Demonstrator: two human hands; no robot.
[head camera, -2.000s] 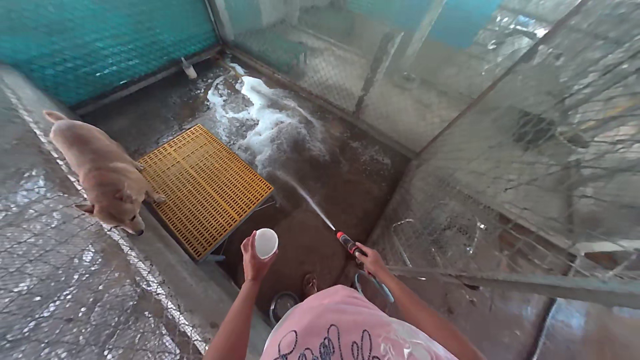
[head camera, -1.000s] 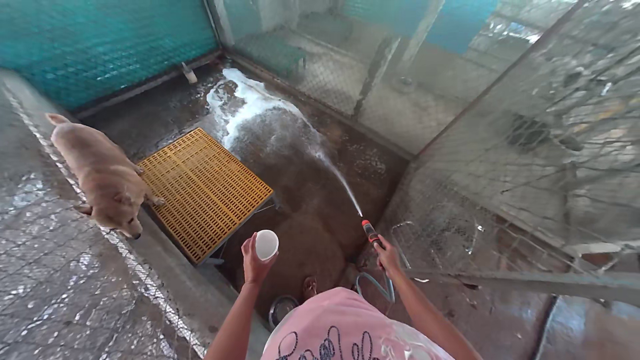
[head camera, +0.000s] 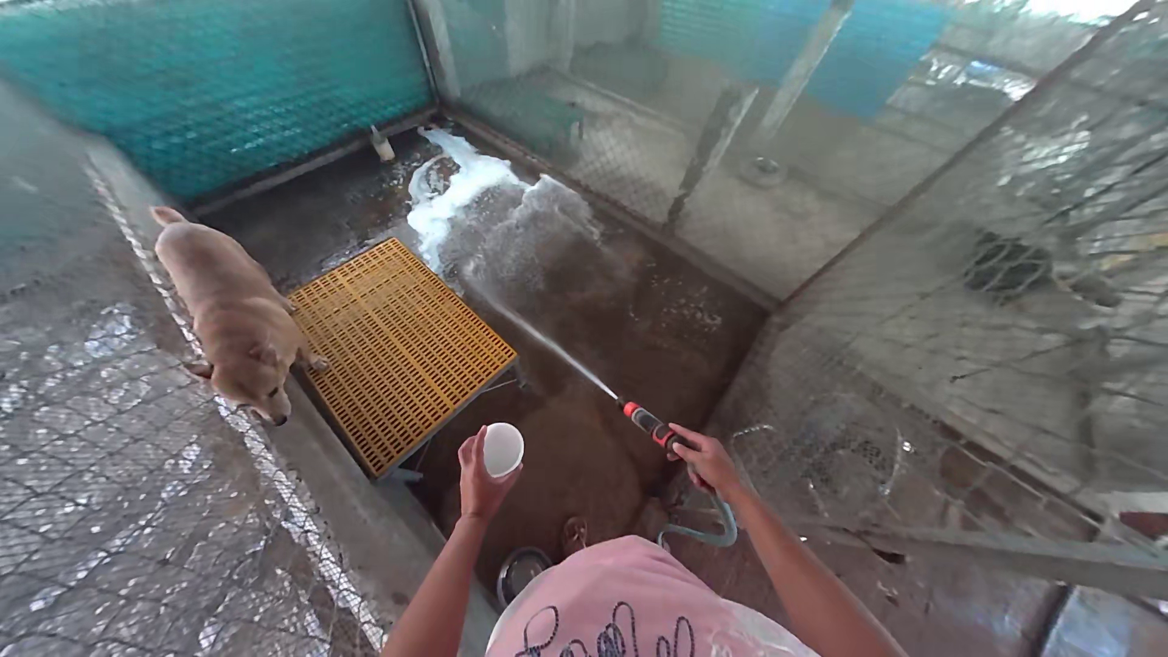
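Observation:
My left hand grips a white plastic cup, its mouth facing up toward me. In my right hand is a red and black hose spray nozzle, with a grey-blue hose looping below it. A jet of water leaves the nozzle toward the upper left and strikes the wet concrete floor. White foam lies spread near the back of the pen, where the spray reaches its edge.
A yellow slatted platform stands left of centre. Beside it a tan dog is on the low concrete wall, head down. A pale bottle-like object stands at the back. Wire mesh surrounds the pen. A metal bowl sits near my feet.
My right hand with the nozzle first moved right and up, then back left. The jet now points more to the left, and the foam patch has changed shape. My left hand stays about where it was.

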